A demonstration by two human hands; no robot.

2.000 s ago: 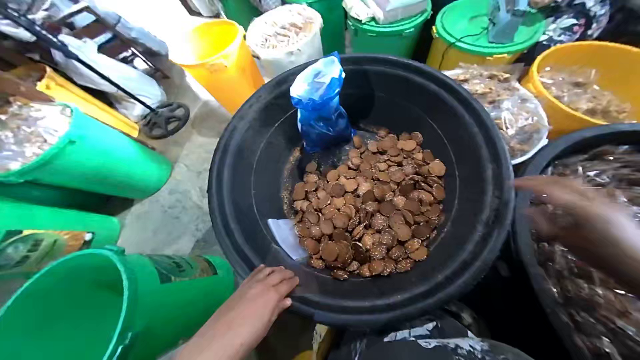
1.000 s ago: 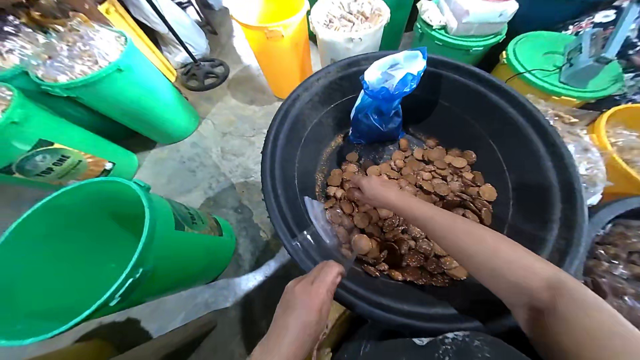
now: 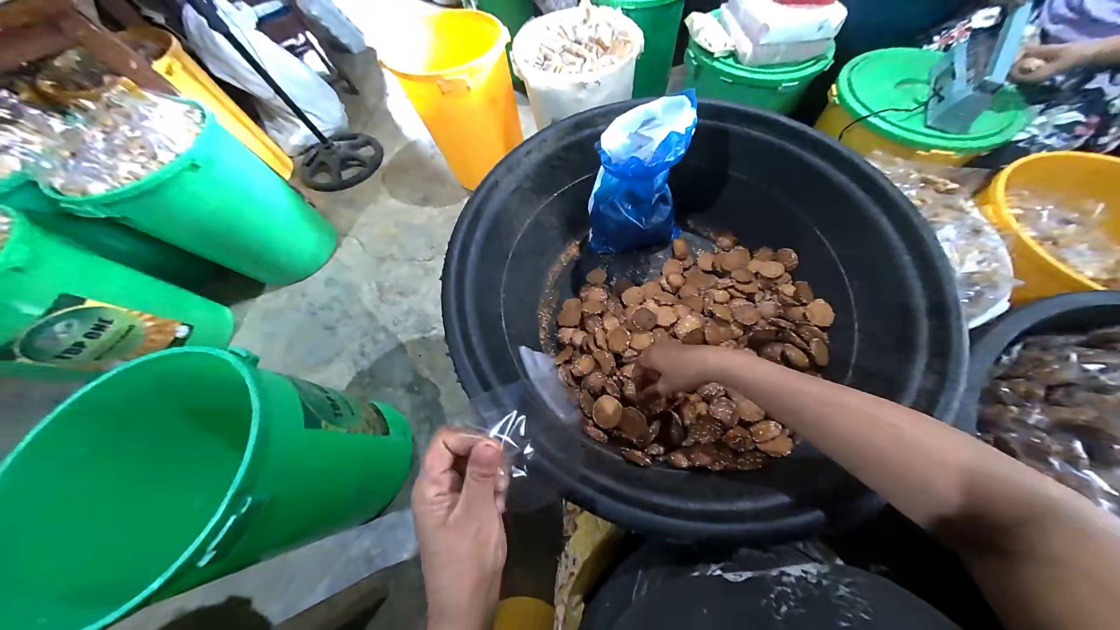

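Note:
A wide black plastic tub (image 3: 884, 227) holds a heap of small round brown cookies (image 3: 700, 297). My left hand (image 3: 464, 507) pinches a clear plastic bag (image 3: 516, 437) between thumb and fingers, just outside the tub's lower left rim. My right hand (image 3: 678, 367) reaches into the heap; its fingertips are hidden among the cookies, so whether it grips any cannot be told. Inside the tub, a blue and white plastic bag (image 3: 639, 184) stands upright against the back. A whitish translucent plastic piece (image 3: 549, 381) lies at the cookies' left edge.
Green buckets (image 3: 332, 446) stand on the left, some with packed goods. Behind the tub are a yellow bucket (image 3: 464, 79) and a white bucket (image 3: 577, 79). A black tub of packets (image 3: 1050, 402) sits at right. Another person's hand (image 3: 1050, 63) is near a grey device (image 3: 967, 87) on a green lid.
My right hand, over the packets at the right two seconds ago, is now in the cookies. My left hand has left the tub's rim and holds up a clear bag.

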